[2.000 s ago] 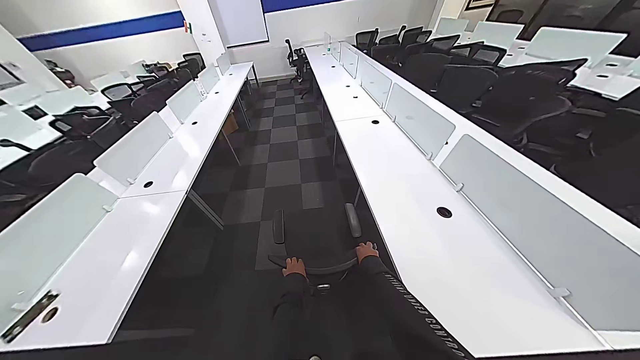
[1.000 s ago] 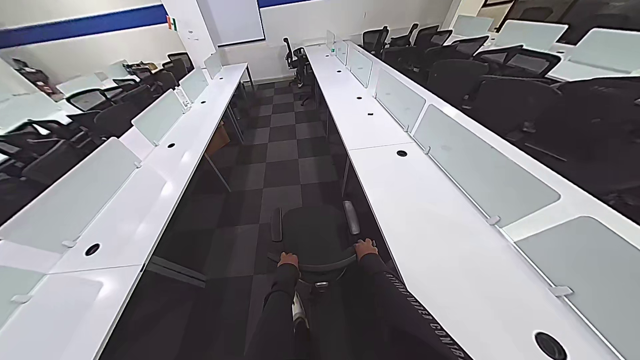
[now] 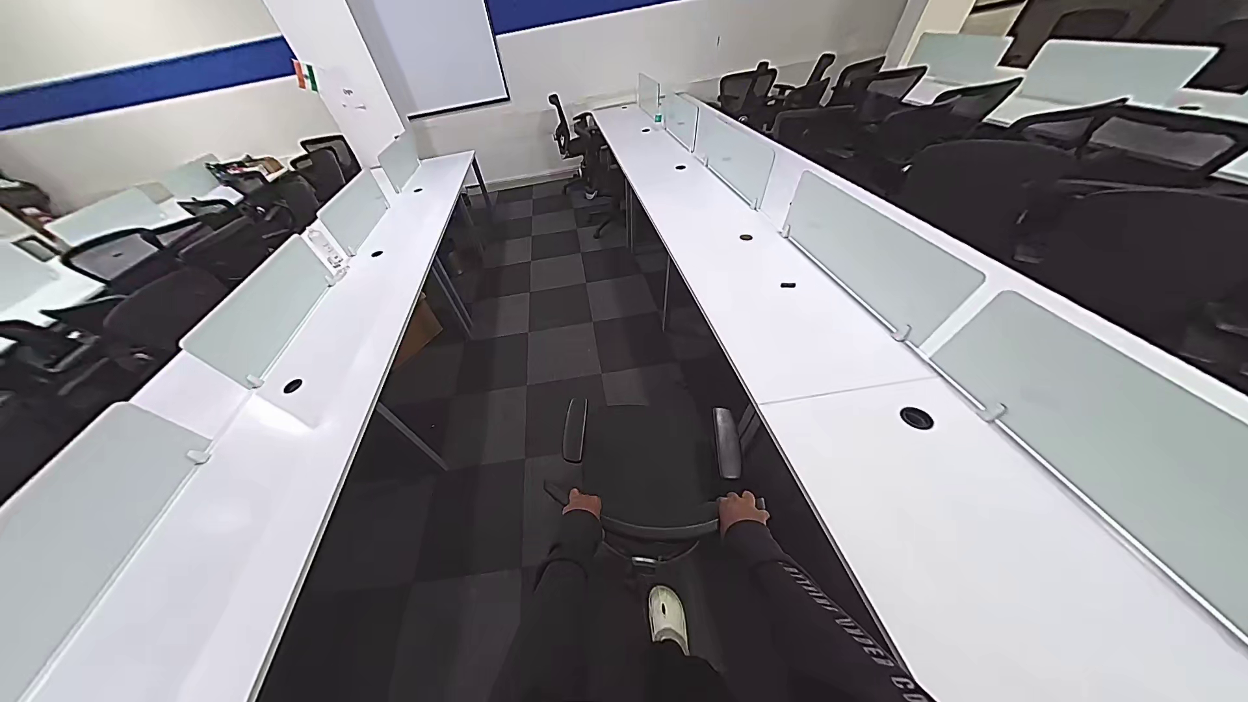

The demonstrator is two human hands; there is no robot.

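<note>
A black office chair [image 3: 643, 458] stands in the aisle with its seat and two armrests facing away from me. My left hand [image 3: 583, 503] grips the left part of the top edge of its backrest. Around the right part of that edge my right hand [image 3: 743, 511] is closed. Both sleeves are black, and the right one bears lettering. One light-coloured shoe [image 3: 668, 616] shows below the backrest. The chair's base and wheels are mostly hidden.
Long white desks run along both sides, the left desk [image 3: 361, 336] and the right desk [image 3: 838, 507], with frosted dividers. Checkered carpet [image 3: 561, 351] lies between. Another black chair [image 3: 575, 146] stands at the far end; a brown box [image 3: 417, 331] is under the left desk.
The chair and my hands have moved forward along the aisle, past the desks on both sides. Both hands have stayed on the backrest.
</note>
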